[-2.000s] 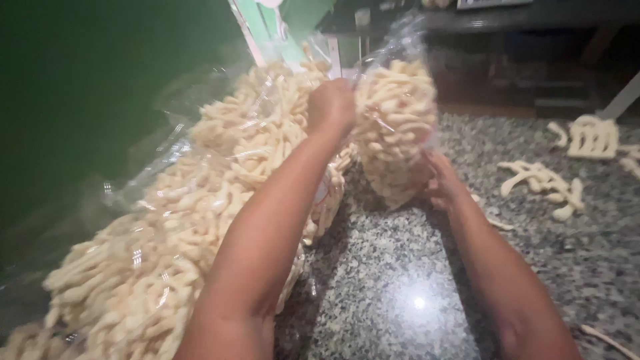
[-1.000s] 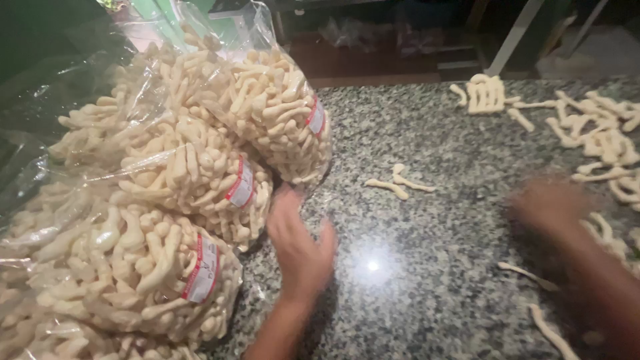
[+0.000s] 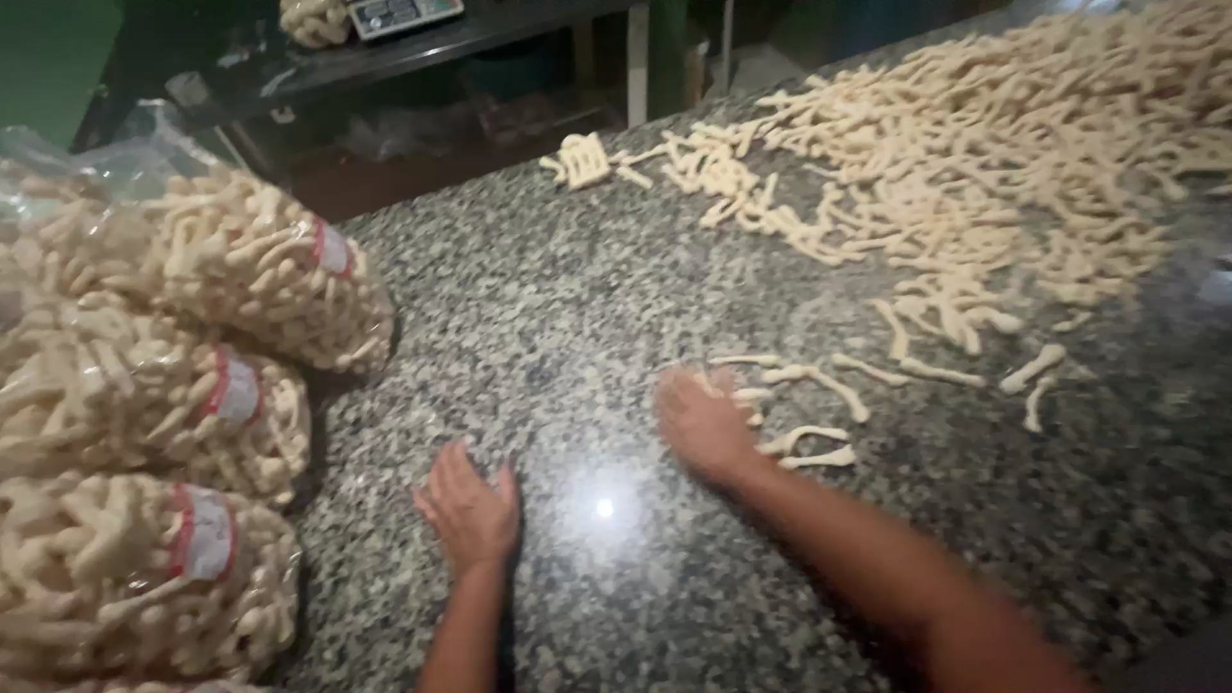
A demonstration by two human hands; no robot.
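Observation:
My left hand [image 3: 469,507] lies palm down on the speckled granite countertop [image 3: 568,597], fingers apart, holding nothing. To its right, my right hand [image 3: 707,421] rests blurred over a few loose stick-shaped snacks [image 3: 823,380]; whether its fingers grip any of them is hidden. Further up and right spreads a large heap of the same pale snacks [image 3: 962,173]. At the left stand several clear plastic bags filled with them: an upper bag [image 3: 260,260], a middle bag [image 3: 125,385] and a lower bag [image 3: 96,568], each bearing a red and white label.
Beyond the counter's far edge is a dark table [image 3: 433,48] with a digital scale [image 3: 399,14] and a small bag of snacks [image 3: 316,21] on it. A small cluster of joined snacks [image 3: 582,161] lies near the far edge.
Two seconds ago both hands were at a filled bag; it was then released among the others. My left hand has left the bags' side, and the view has swung right, showing the heap.

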